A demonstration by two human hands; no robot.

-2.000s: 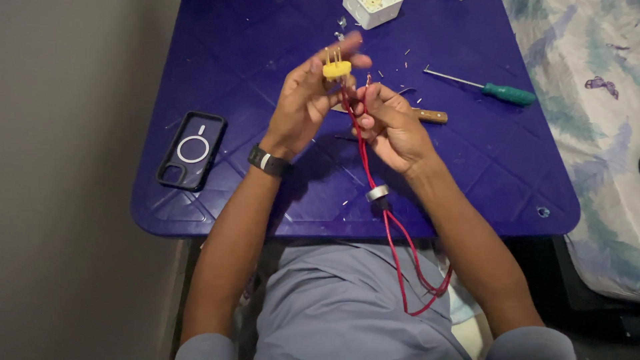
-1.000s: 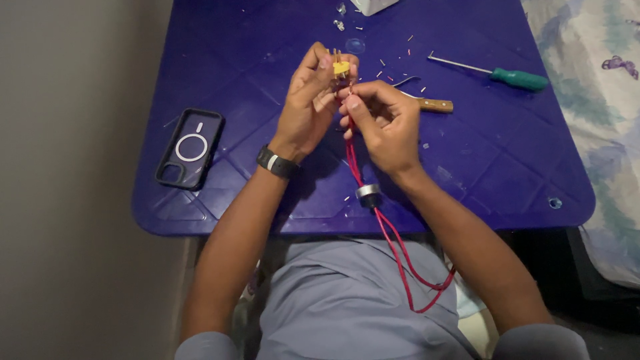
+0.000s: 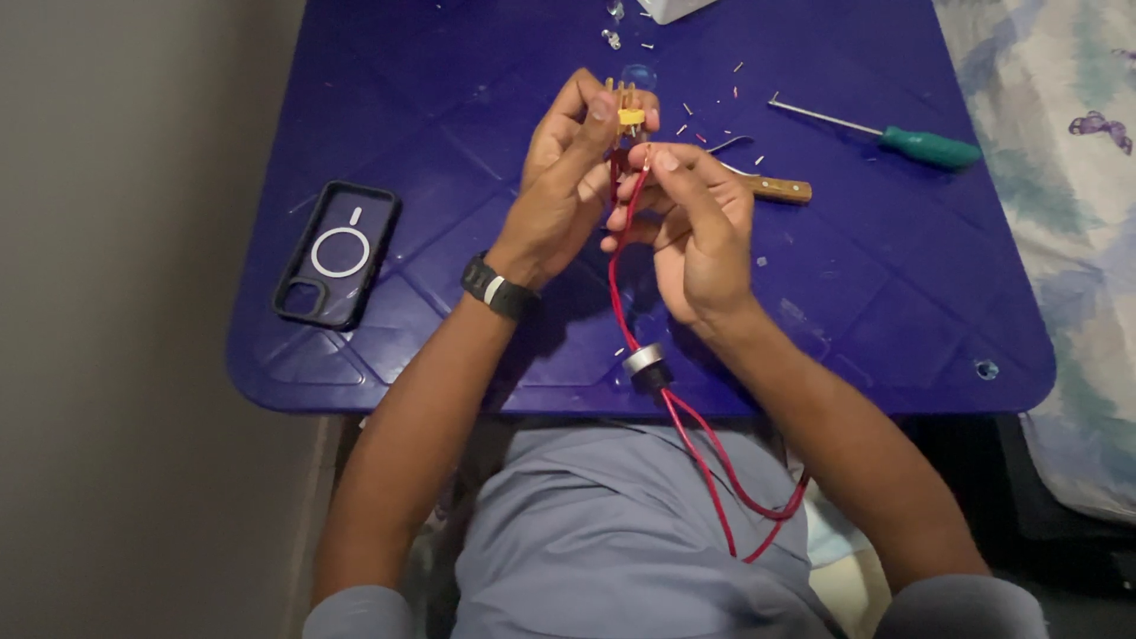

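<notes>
Between the thumb and fingers of my left hand (image 3: 572, 169) is a small yellow plug insert (image 3: 631, 117) with several brass pins pointing up. My right hand (image 3: 697, 213) pinches the bare copper end of a red wire (image 3: 621, 293) just below and right of the insert; the two look apart. Another red wire runs up by my left fingers, its end hidden. Lower down, the red wires pass through a black and silver round collar (image 3: 646, 364) near the table's front edge, then hang in a loop over my lap.
A phone case (image 3: 339, 256) lies at the left of the blue plastic table (image 3: 444, 355). To the right are a green-handled screwdriver (image 3: 927, 148) and a wooden-handled tool (image 3: 781, 189), partly hidden by my right hand. Small screws and scraps (image 3: 688, 109) are scattered behind my hands. A white container (image 3: 674, 7) stands at the back.
My right hand has drawn slightly away from the yellow insert, and the bare wire end shows between its fingertips. My left hand keeps hold of the insert.
</notes>
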